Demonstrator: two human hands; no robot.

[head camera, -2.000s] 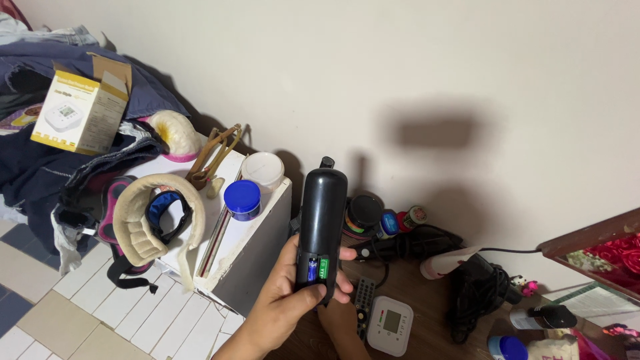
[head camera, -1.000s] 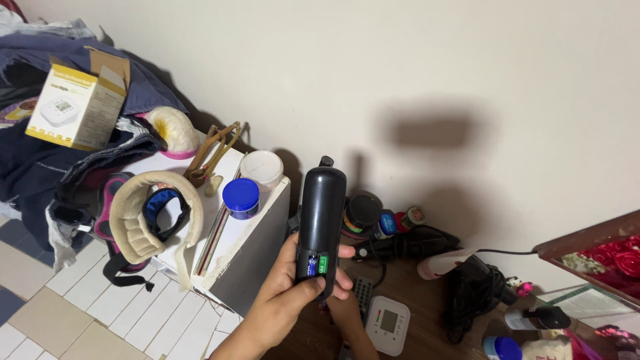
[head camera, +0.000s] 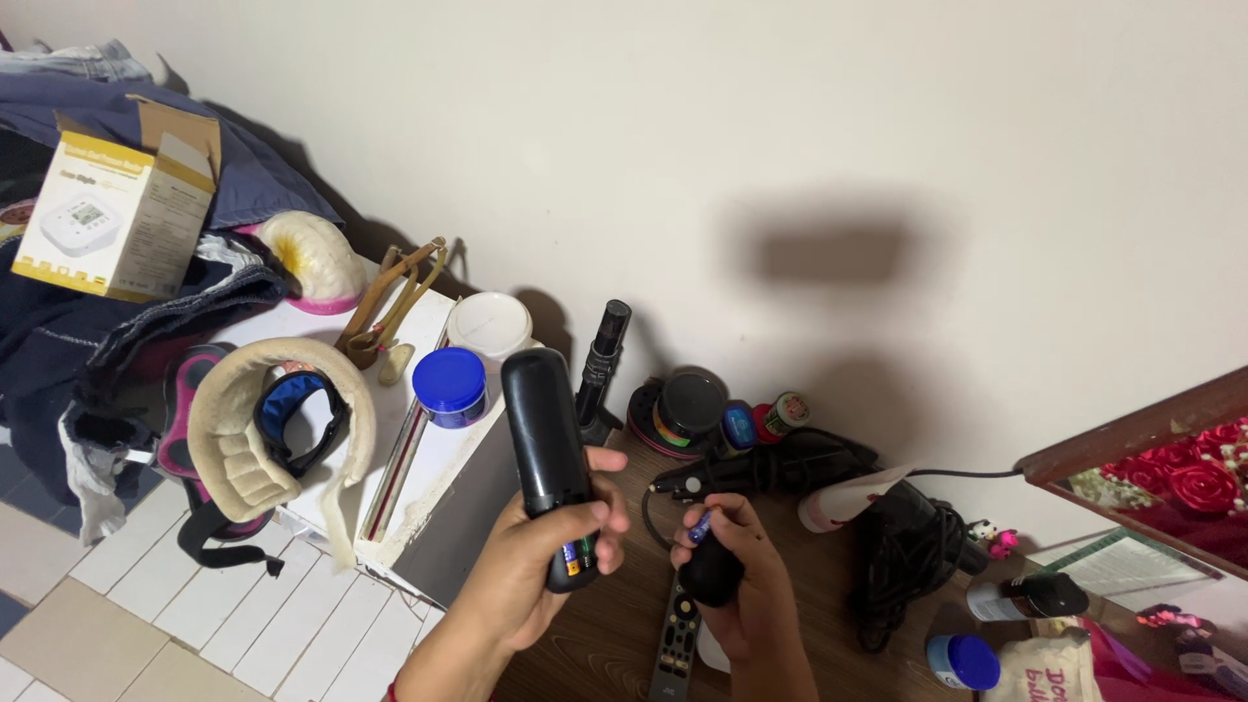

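My left hand (head camera: pixel 556 546) grips a black remote control (head camera: pixel 539 429), its back toward me and the battery bay uncovered at the lower end, with batteries (head camera: pixel 577 556) showing inside. To its right, my right hand (head camera: pixel 746 575) holds a small blue-purple battery (head camera: pixel 700 526) at the fingertips and a rounded black object (head camera: pixel 712 570) against the fingers; what the black object is, I cannot tell. Below the right hand, another remote control (head camera: pixel 675 639) lies on the dark wooden tabletop, beside a partly hidden white device (head camera: pixel 713 651).
On the white cabinet at left are a beige neck brace (head camera: pixel 219 439), a blue-lidded jar (head camera: pixel 449 388), a white-lidded tub (head camera: pixel 489 325) and a wooden slingshot (head camera: pixel 390 292). Black tubs (head camera: pixel 688 409), a tangled black cable (head camera: pixel 897 565) and a framed rose picture (head camera: pixel 1170 478) stand right.
My right hand has moved out from beside the left one and now shows a battery at its fingertips. The remote in my left hand is more tilted. The view has shifted slightly.
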